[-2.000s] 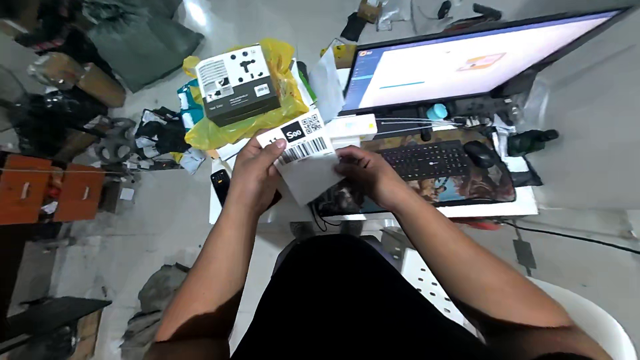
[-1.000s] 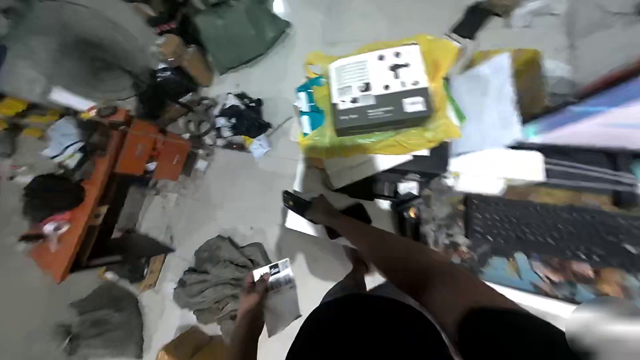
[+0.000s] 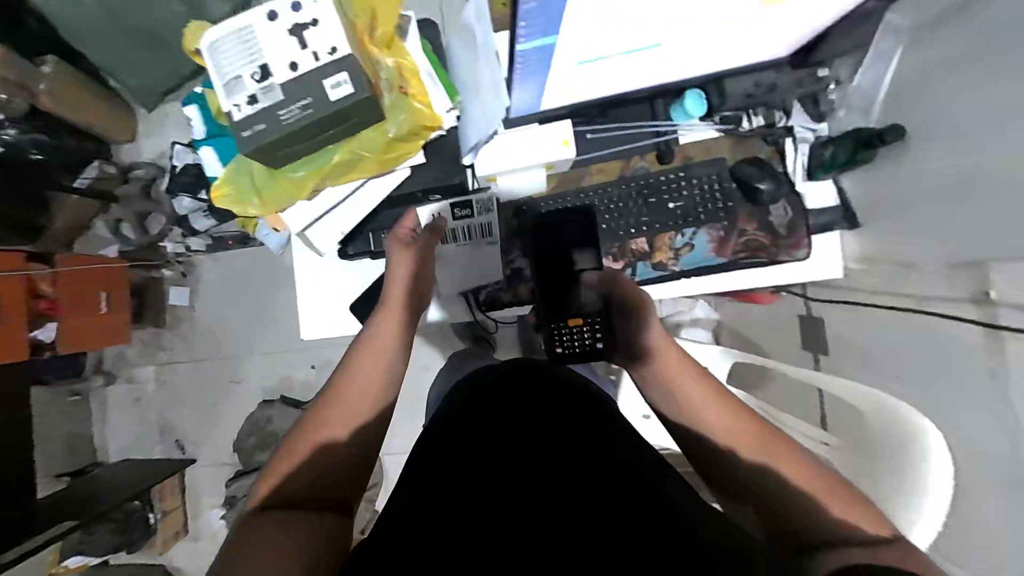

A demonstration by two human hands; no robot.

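Note:
Held by its left edge, a white labelled packet [image 3: 472, 268] with a printed barcode is in my left hand [image 3: 412, 264], over the front of the desk. My right hand [image 3: 628, 316] is closed around a black handheld terminal [image 3: 566, 272] with a keypad and a dark screen. The terminal is upright in front of the keyboard, to the right of the packet. Behind it lie a black keyboard [image 3: 692, 196] and a black mouse [image 3: 754, 180] on a patterned desk mat [image 3: 704, 250].
A grey and white box [image 3: 308, 120] rests on a yellow plastic bag [image 3: 320, 180] at the desk's back left. A monitor [image 3: 640, 40] stands behind the keyboard. A green bottle [image 3: 852, 152] lies at the right. A white plastic chair [image 3: 896, 424] is at my right, and a cable crosses the floor.
My right hand, beside the packet two seconds ago and reaching to the desk's left one second ago, now holds the terminal over the desk's front. The packet in my left hand is back over the desk.

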